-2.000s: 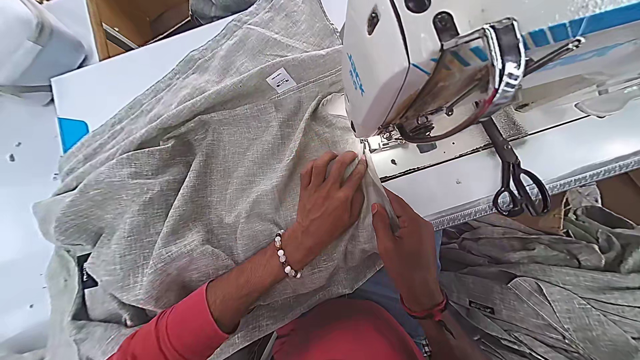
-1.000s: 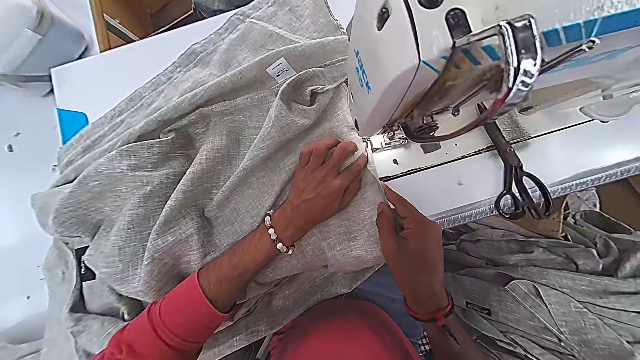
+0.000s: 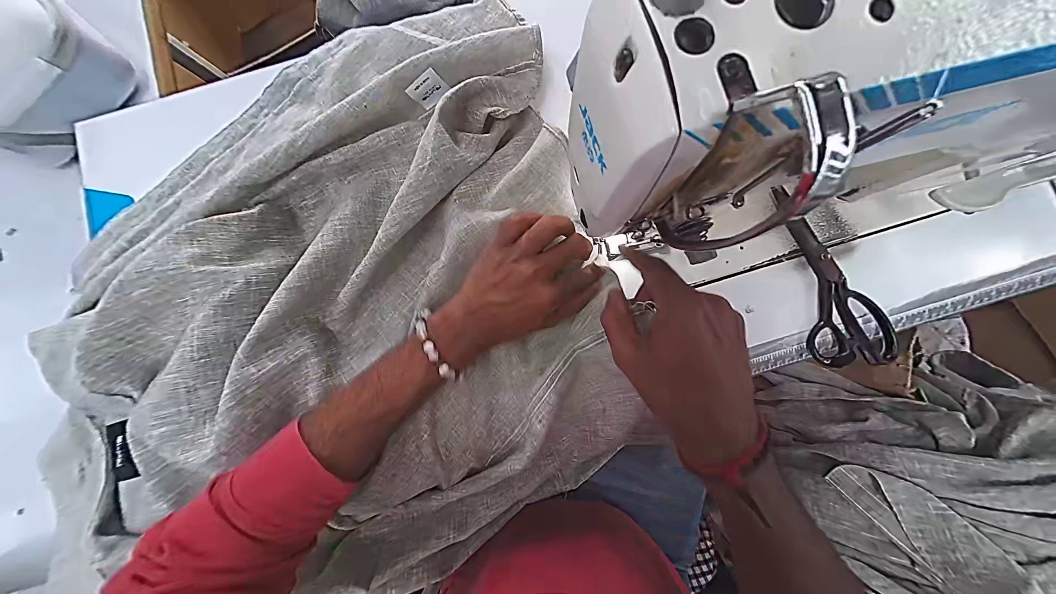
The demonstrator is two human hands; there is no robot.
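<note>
A grey woven garment (image 3: 330, 247) with sewn labels lies in folds under and around my hands, its edge at the presser foot (image 3: 612, 247) of a white Jack sewing machine (image 3: 631, 107). My left hand (image 3: 528, 276), a beaded bracelet at its wrist, has its fingers curled on the cloth just left of the foot; the fingertips are partly hidden. Right of it, my right hand (image 3: 681, 346) reaches up with its index finger at the foot and its thumb by the cloth edge. Whether it grips the cloth I cannot tell.
Black-handled scissors (image 3: 837, 305) lie on the machine bed at the right, handles over the measuring tape (image 3: 932, 313) along the edge. More grey garments (image 3: 924, 462) are heaped at the lower right. An open wooden compartment (image 3: 239, 41) and a white object (image 3: 58, 66) are at the upper left.
My right hand has moved up from the garment's lower edge to the presser foot. The cloth has shifted and bunched, and a seam now shows below my left hand.
</note>
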